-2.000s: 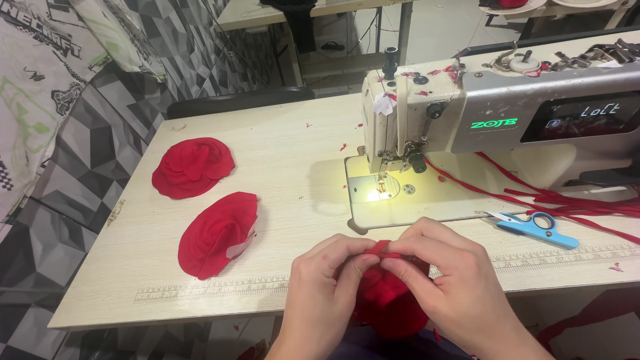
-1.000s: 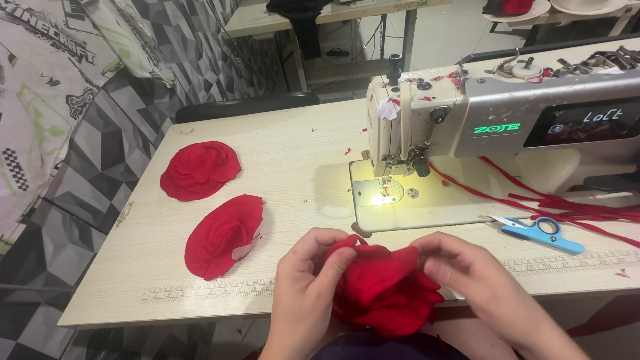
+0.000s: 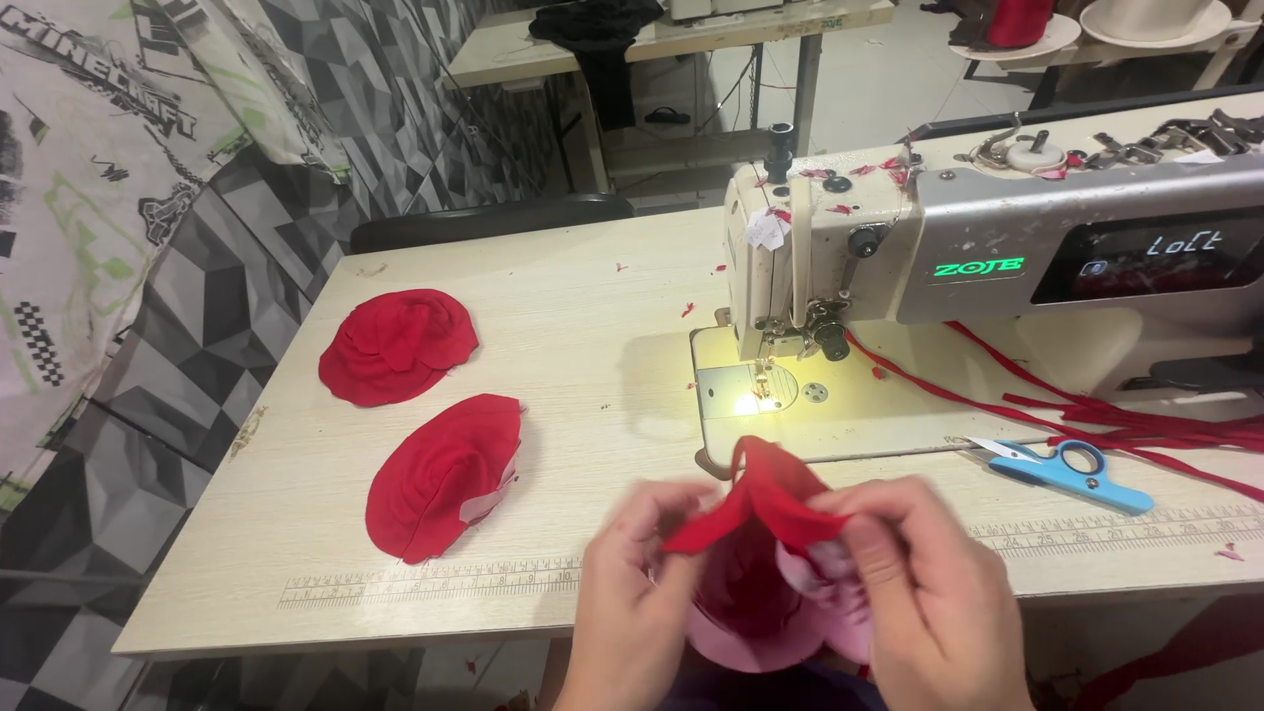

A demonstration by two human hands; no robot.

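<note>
Both hands hold a red fabric flower piece (image 3: 760, 494) over the table's front edge; a pink side of the cloth shows below, partly blurred. My left hand (image 3: 642, 583) pinches a red flap at its left, and my right hand (image 3: 918, 583) grips the cloth at its right. Two red fabric roses lie on the table at the left, an upper one (image 3: 400, 346) and a lower one (image 3: 444, 479) with a pale patch at its right edge. Just beyond my hands is the sewing machine's needle plate (image 3: 750, 391), lit by its lamp.
The sewing machine (image 3: 829, 217) stands at the right. Blue thread snips (image 3: 1071, 474) lie with their blades pointing left, near red fabric strips (image 3: 1116, 420). A printed ruler scale (image 3: 425, 583) runs along the front of the table (image 3: 583, 316). A second table (image 3: 671, 49) stands behind.
The fabric flower in my hands has been turned; its pink side now shows and a red flap is raised between my fingers. The two roses on the table have not moved.
</note>
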